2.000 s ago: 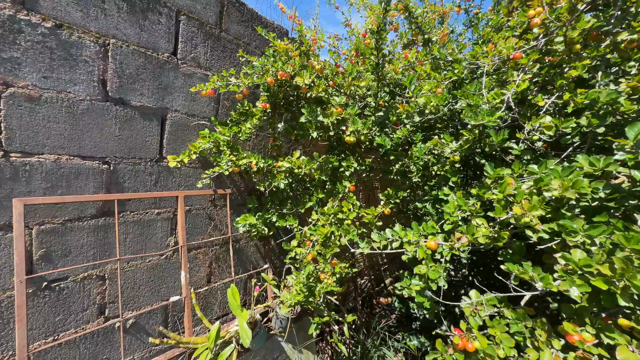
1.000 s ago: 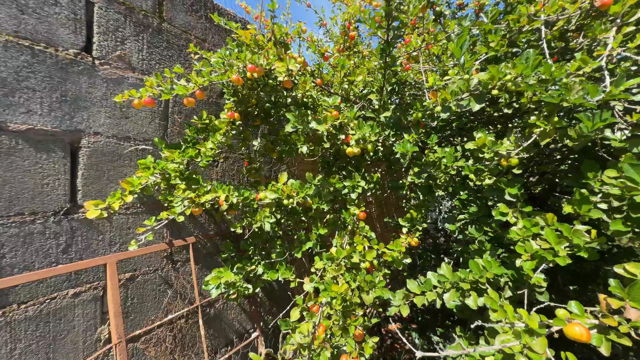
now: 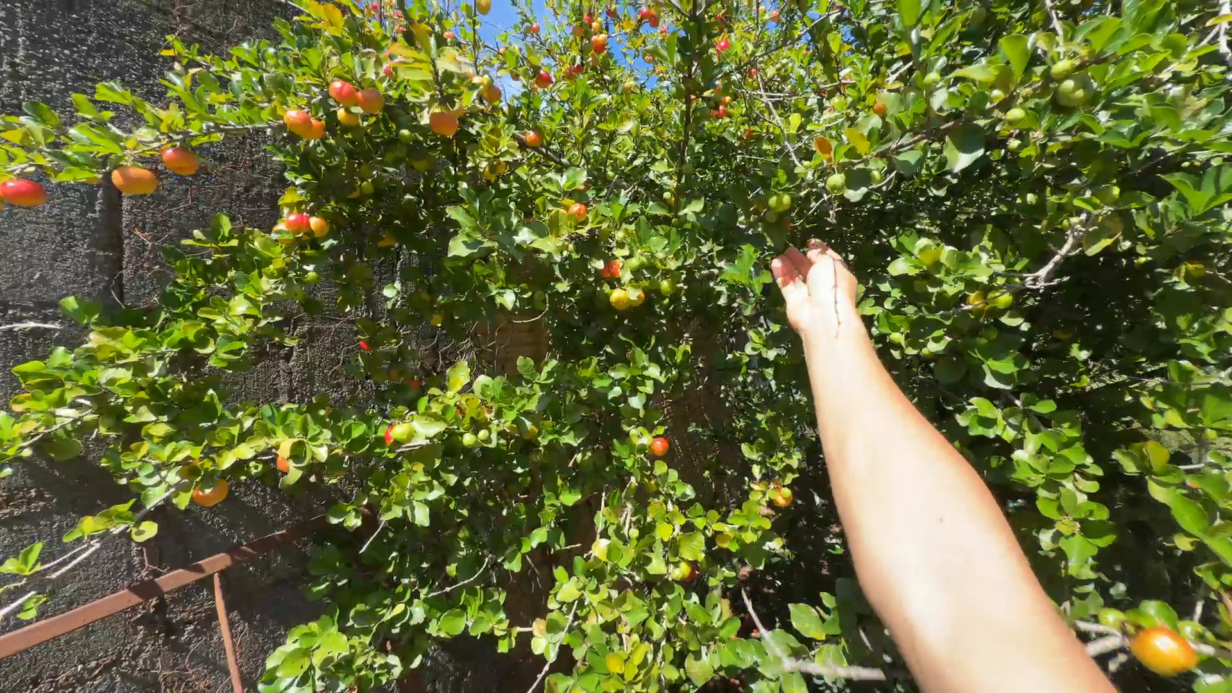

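Observation:
My right hand reaches up into the leafy fruit bush, palm side showing and fingertips among leaves and thin twigs. Whether the fingers hold a twig or leaf cannot be told. Small green fruits hang just above the fingertips. Left of the hand, yellowish fruits hang in a cluster, with an orange-red fruit lower down. Larger red and orange fruits hang from a branch at the upper left. An orange fruit is at the lower right, beside my forearm. My left hand is not in view.
A rough block wall rises behind the bush on the left. A rusty metal frame leans at the lower left. Bare woody twigs stick out at the right, and another branch crosses near my forearm.
My right hand and forearm have come into view from the lower right, reaching into the bush. The view has moved closer to the bush, and less of the metal frame shows.

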